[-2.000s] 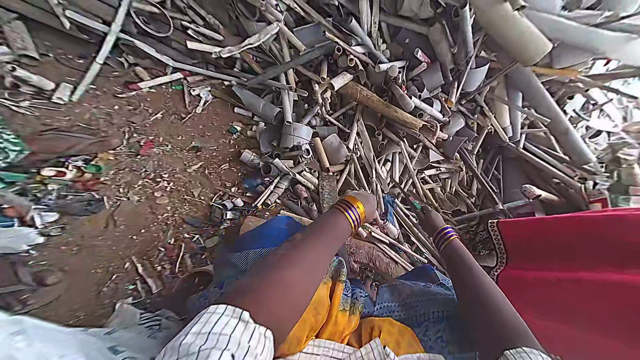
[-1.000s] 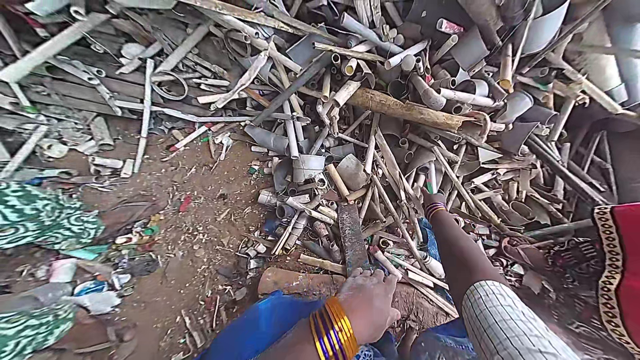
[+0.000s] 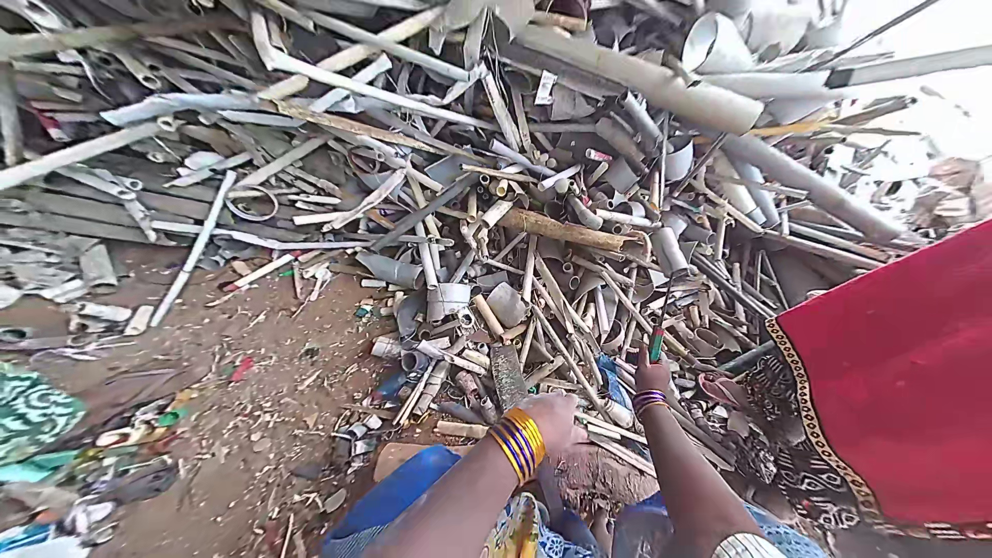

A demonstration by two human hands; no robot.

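My right hand (image 3: 652, 377) is closed round the green and red handle of a tool (image 3: 657, 346); a thin dark shaft or blade rises from it among the scrap. Purple and gold bangles circle that wrist. To its left, my left hand (image 3: 552, 422) is lower and nearer me, with yellow bangles at the wrist. Its fingers curl beside thin pale sticks or pipe pieces (image 3: 624, 456), and whether they grip one cannot be told. A flat worn strip (image 3: 508, 376) lies just beyond this hand. A rough brown block (image 3: 604, 471) is below and between the hands.
A heap of scrap plastic pipes (image 3: 573, 229) spreads ahead, with a large grey pipe (image 3: 659, 81) across its upper part. Red cloth with a patterned border (image 3: 891, 380) hangs close on the right. Debris-strewn soil (image 3: 240, 418) and green-white cloth (image 3: 35, 407) lie left.
My left hand, spread by the flat strip one second ago, now has its fingers curled. The tool in my right hand now shows with its shaft pointing away. The view has shifted.
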